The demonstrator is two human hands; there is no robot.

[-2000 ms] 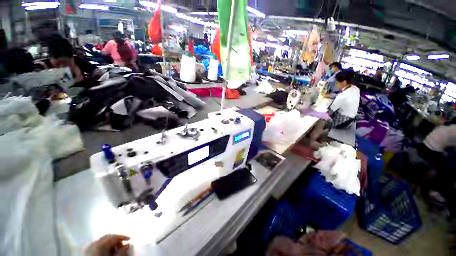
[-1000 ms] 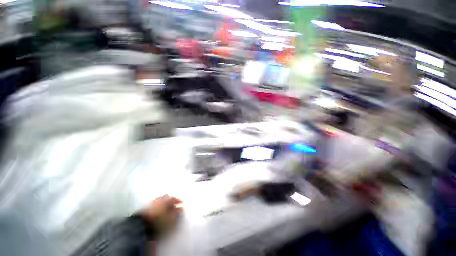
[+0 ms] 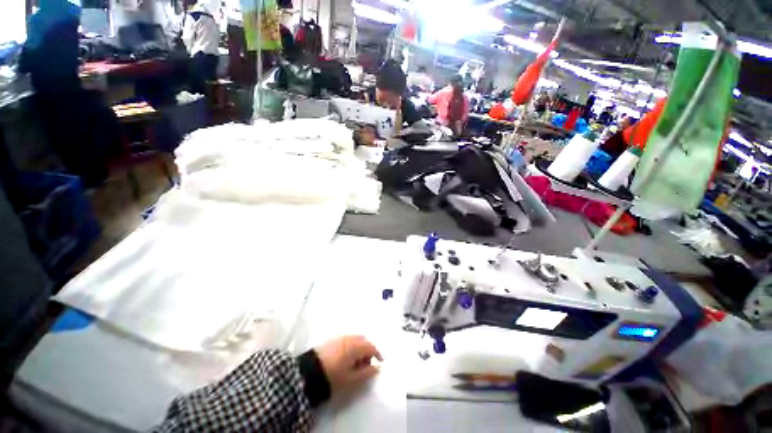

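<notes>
My left hand, in a black and white checked sleeve with a dark cuff, rests on the white table left of the needle area. Its fingers are curled; whether they hold something small cannot be told. My right hand is out of the picture. A stack of white cut panels stands at the back left, and a white panel spreads from it towards my sleeve. The white sewing machine with blue knobs and a lit screen stands right of my hand.
A black phone and a pointed tool lie in front of the machine. A black, grey and white fabric heap lies behind it, with white thread cones and a green and white hanging cloth further right. People sit further back.
The view has swung left, so the machine now shows further right and the white stack is fully in view. My left hand stays near the needle area, with more of its sleeve showing.
</notes>
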